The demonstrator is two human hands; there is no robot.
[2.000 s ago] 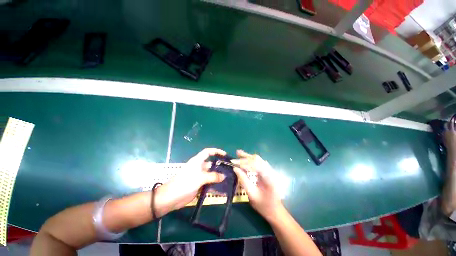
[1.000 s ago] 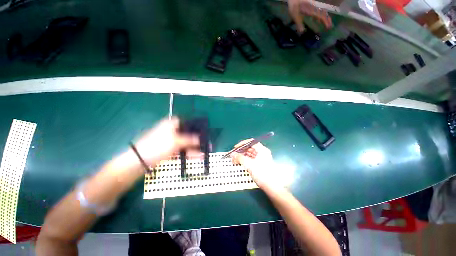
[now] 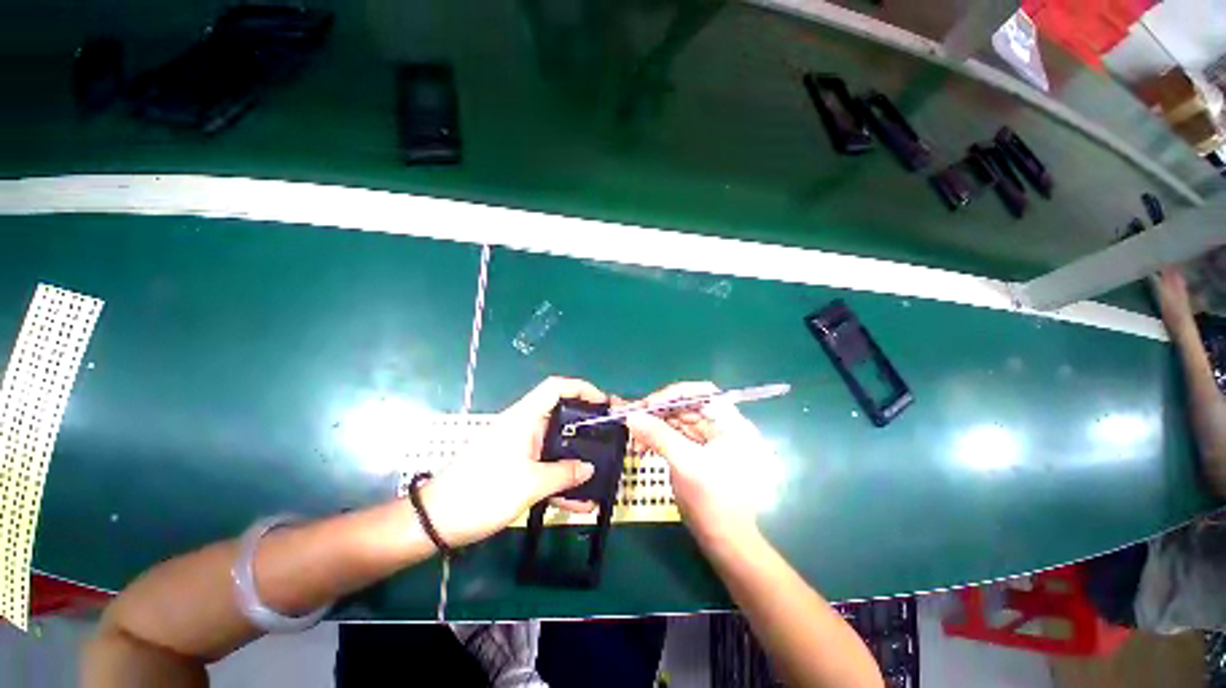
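Observation:
My left hand [image 3: 507, 464] holds a black phone housing [image 3: 608, 464] over the dotted sticker sheet [image 3: 652, 487], its thumb on the housing's face. The small hole is at the housing's upper end and the large opening at its lower end. My right hand [image 3: 702, 450] holds the pale tweezers [image 3: 753, 394] like a pen, the tip at the small hole. Any piece at the tip is too small to tell. The hand and housing hide part of the sheet.
Another housing [image 3: 861, 363] lies to the right on the bench. A clear film scrap [image 3: 535, 328] lies above the sheet. A spare sticker sheet [image 3: 41, 417] is at far left. Beyond the white rail [image 3: 350, 208] are conveyor housings [image 3: 429, 113]. A person's arm [image 3: 1193, 376] is at far right.
My left hand has come down and right with the housing, now held steady over the sheet. The tweezer tip has moved from the sheet to the small hole. The conveyor housings have shifted.

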